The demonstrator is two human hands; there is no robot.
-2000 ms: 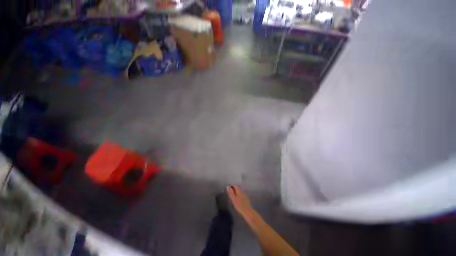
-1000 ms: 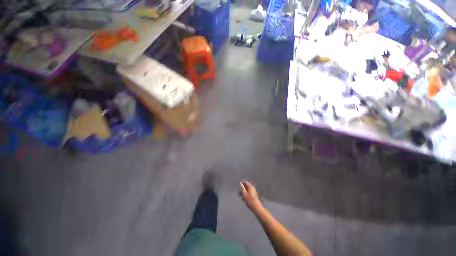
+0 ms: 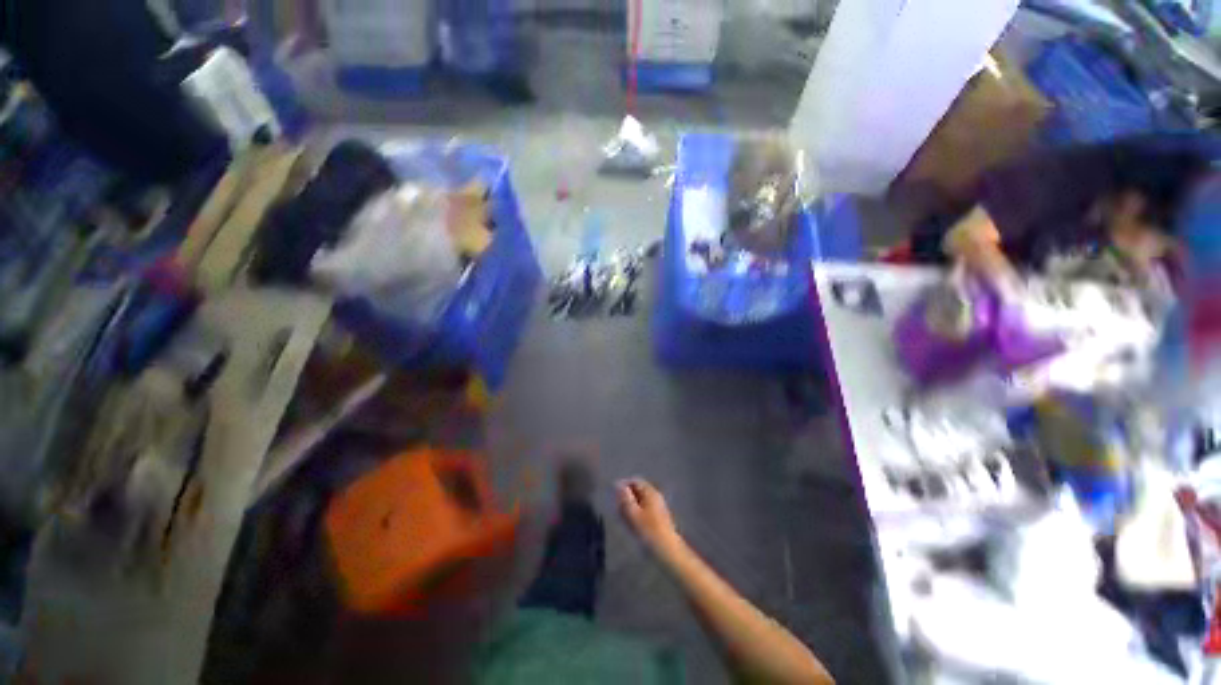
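My right hand (image 3: 645, 509) hangs over the grey floor at the lower middle, small and blurred. Its fingers look curled, and I cannot tell whether they hold something small. My left hand is out of the picture. Ahead in the aisle, a clump of dark and white scraps (image 3: 600, 282) lies on the floor between two blue crates. Beyond it, a white mop head (image 3: 629, 145) rests on the floor below a thin red pole (image 3: 633, 56), far from my hand.
A blue crate (image 3: 516, 288) heaped with cloth stands left of the aisle; another blue crate (image 3: 737, 335) with scraps stands right. An orange stool (image 3: 402, 529) is near on the left, beside a pale table (image 3: 275, 341). A cluttered white table (image 3: 857, 402) edges the right side.
The view has moved forward from the wide floor area into the aisle between the crates. The crates, scraps and orange stool are nearer. My right hand stays low, below the centre.
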